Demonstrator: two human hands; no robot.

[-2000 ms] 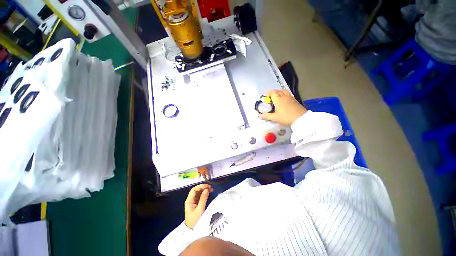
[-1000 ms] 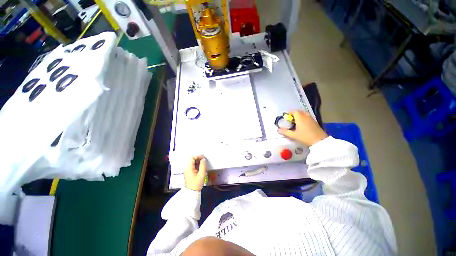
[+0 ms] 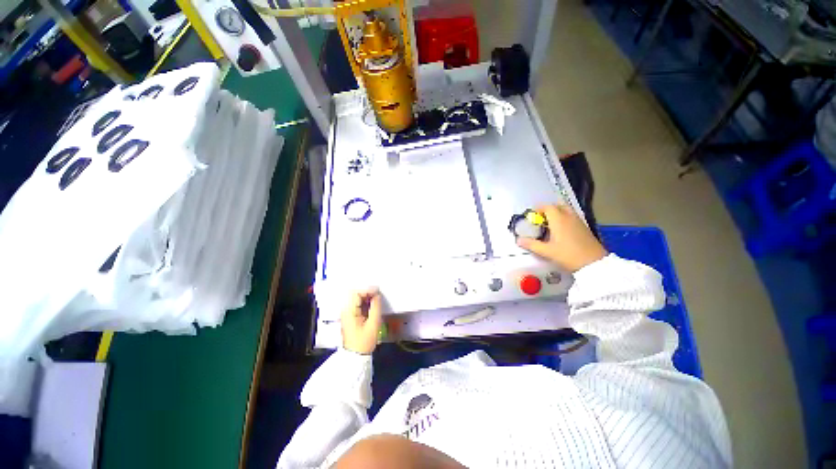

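My right hand holds a black ring part with a pale round face, low over the right side of the pale press table, together with a short yellow piece. My left hand is at the table's front left edge, fingers curled together; whether it holds something small cannot be told. A loose ring lies on the left of the table. The black fixture sits at the back, under the gold press cylinder.
White foam trays with several black rings stand on the green bench at left. The red button and silver knobs line the front edge. Tiny dark parts lie at left. A blue bin is at right.
My left hand has come up from near my body to the table's front edge. The view has shifted. My right hand still holds the ring part and the yellow piece in about the same place.
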